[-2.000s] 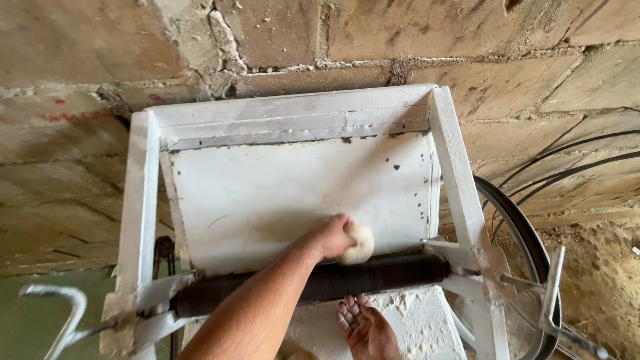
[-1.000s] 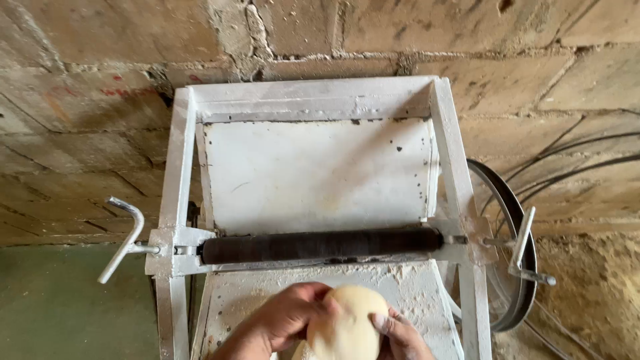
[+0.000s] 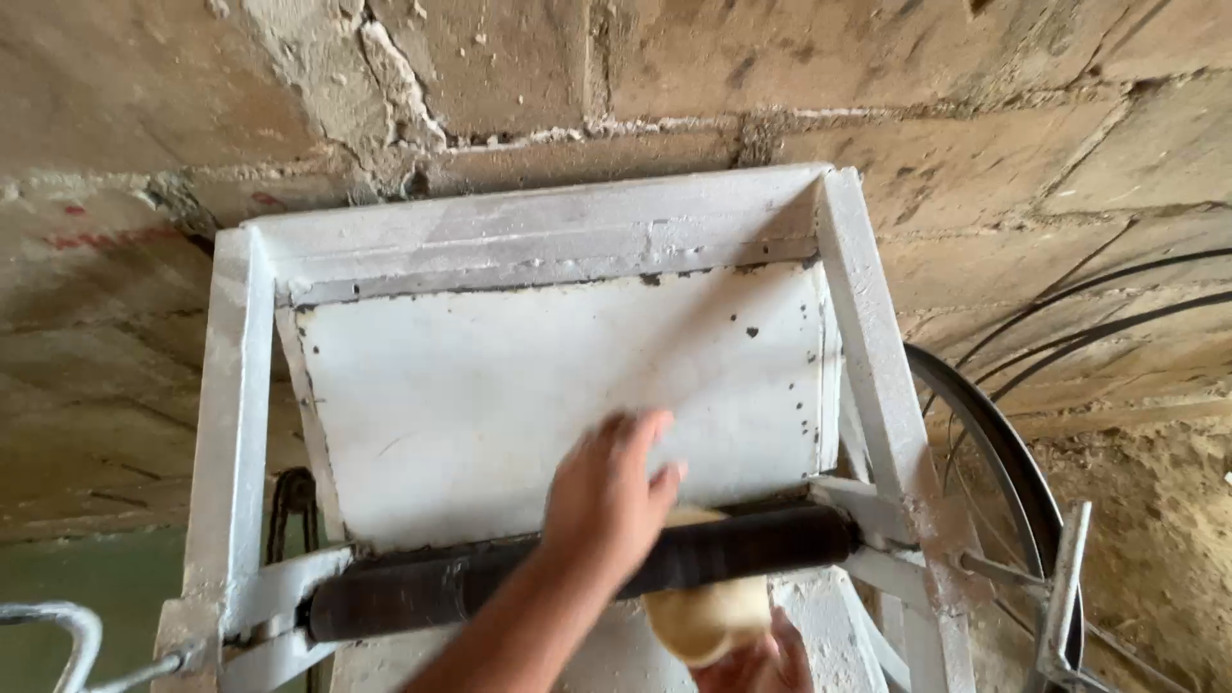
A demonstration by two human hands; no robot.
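A dark roller spans a white-painted metal frame. Pale dough lies at the roller, its larger part below the near side and a smaller part showing beyond the far side. My left hand reaches over the roller above the white sloping metal plate; it is blurred, fingers apart, with no object visible in it. At the bottom, my right hand holds the lower right edge of the dough, its palm partly hidden.
Crank handles stand at the left and right of the frame. A large black-rimmed wheel is beside its right leg, with dark cables near it. A chain hangs at left. Behind is a rough block wall.
A second ago both hands held the dough on the near side of the roller. Now the dough is at the roller, and my left hand has let go and moved up over it.
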